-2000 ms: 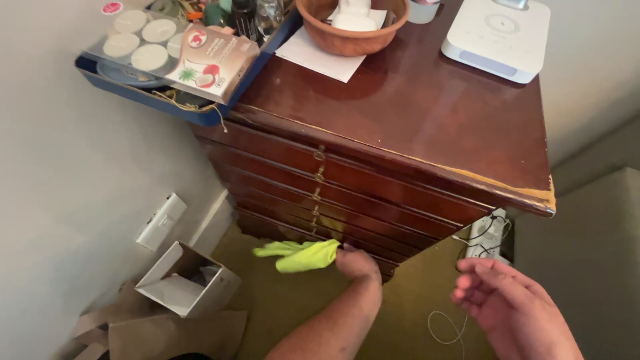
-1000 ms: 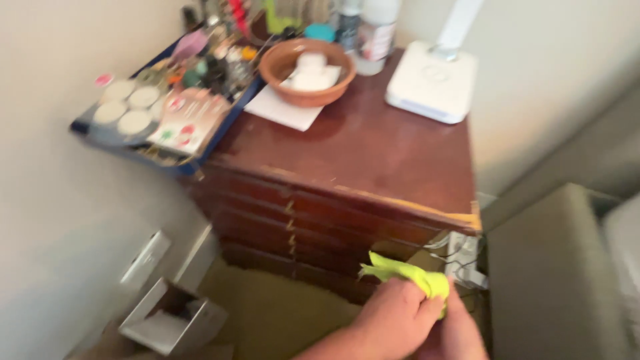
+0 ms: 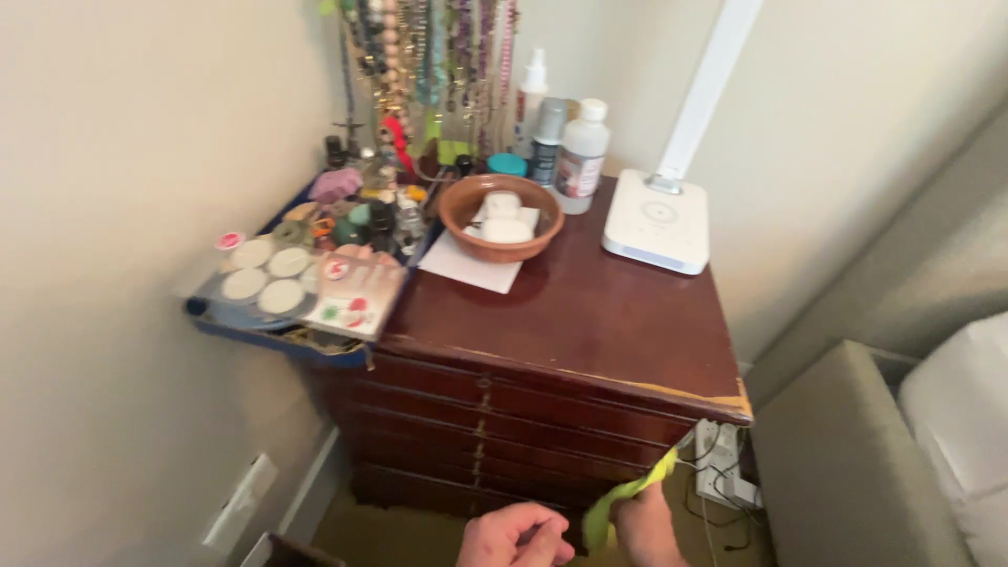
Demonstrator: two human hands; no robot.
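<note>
In the lower right of the head view, my right hand [image 3: 647, 524] grips a yellow-green cloth [image 3: 602, 516], which hangs partly twisted in front of the drawers. My left hand [image 3: 516, 537] is at the bottom middle, left of the cloth and apart from it, its fingers curled with nothing visible in them. Behind both hands stands a dark red wooden chest of drawers [image 3: 575, 331] with a chipped front edge. On its top are a brown bowl [image 3: 502, 253] holding white items, a white lamp base [image 3: 657, 222] and several bottles [image 3: 581, 161].
A blue tray [image 3: 276, 340] with tealight candles [image 3: 264, 276] and trinkets overhangs the chest's left edge. Necklaces [image 3: 433, 63] hang behind. A white power strip [image 3: 718, 461] with cables lies right of the chest, beside a grey upholstered bed frame [image 3: 850, 465]. An open box [image 3: 287, 551] is at bottom left.
The cloth was in my left hand two seconds ago, then at both hands; now my right hand holds it and my left hand is apart from it. The view has tilted up.
</note>
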